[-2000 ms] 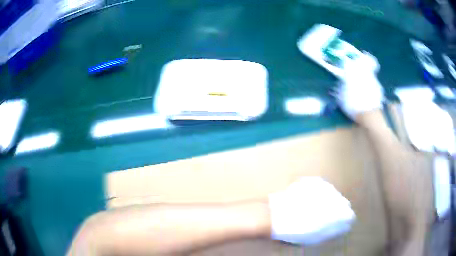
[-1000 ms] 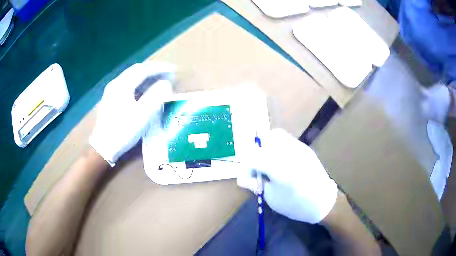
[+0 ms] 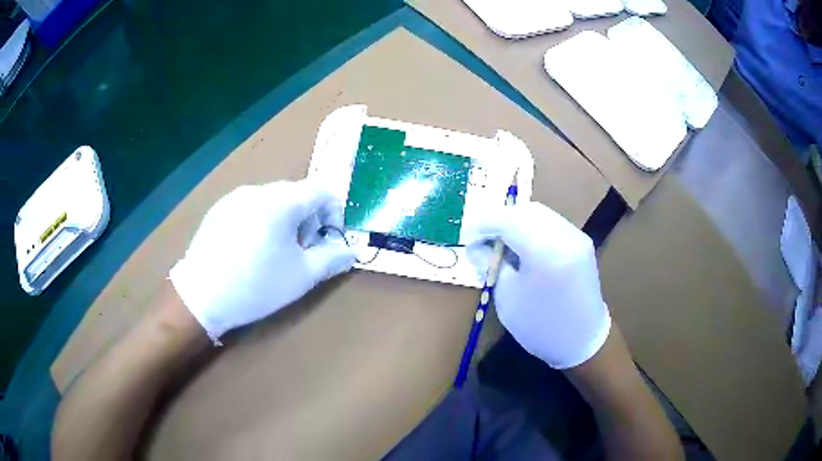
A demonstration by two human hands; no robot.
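An open white bottom housing lies tilted over the cardboard sheet, with a green circuit board inside. A small black part and thin dark antenna wires run along its near edge. My gloved left hand is at the housing's left near corner, with its thumb and fingers around a dark wire end. My gloved right hand holds a dark blue pencil with pale spots and touches the housing's right side. The pencil's lower end points toward me.
A closed router with yellow ports stands on the dark green bench at left. White covers lie on cardboard at upper right. A blue bin is at upper left. A person's blue sleeve and white pieces show at right.
The view has turned from the bench to the cardboard. Over the last second, the housing has turned slightly clockwise, and my left hand has moved from its upper left to its near left corner.
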